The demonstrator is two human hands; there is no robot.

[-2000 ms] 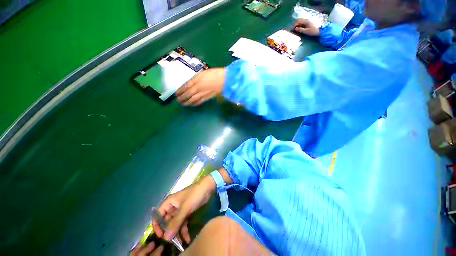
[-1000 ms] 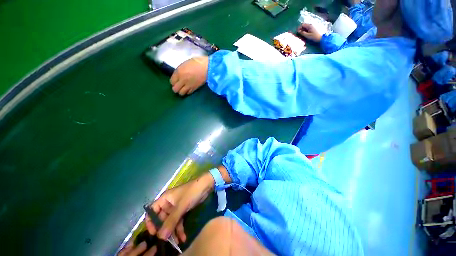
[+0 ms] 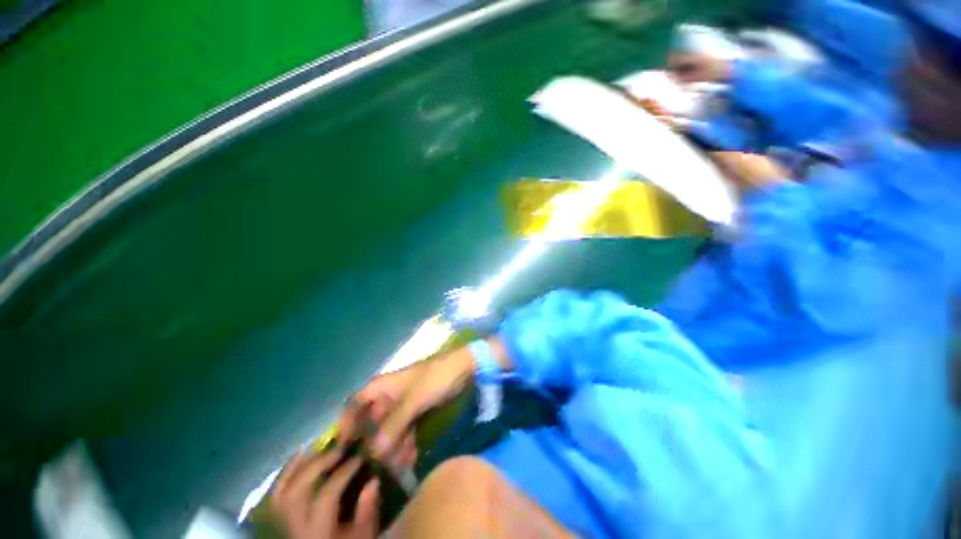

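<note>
The view is blurred. My right hand (image 3: 406, 405), with a pale wrist strap (image 3: 488, 374), is at the bottom centre with its fingers closed around slim tweezers (image 3: 404, 480), whose pale end shows below the fingers. My left hand (image 3: 316, 493) is beside it at the lower left, fingers bent; what is under or between them is dark and cannot be made out. A yellow film strip (image 3: 448, 414) with a bright reflection shows beside my right hand and wrist on the dark green surface.
Another yellow film (image 3: 548, 208) lies farther right, near a long white strip (image 3: 643, 147) by a neighbour's blue sleeve (image 3: 801, 253). White pieces (image 3: 79, 495) show at the lower left. A rail (image 3: 211, 132) curves along the far side. A skin-toned shape fills the bottom edge.
The tablet unit and the neighbour's reaching hand have left their former place at upper centre. The second yellow film and the lower-left white pieces now show. My left hand shows more fully.
</note>
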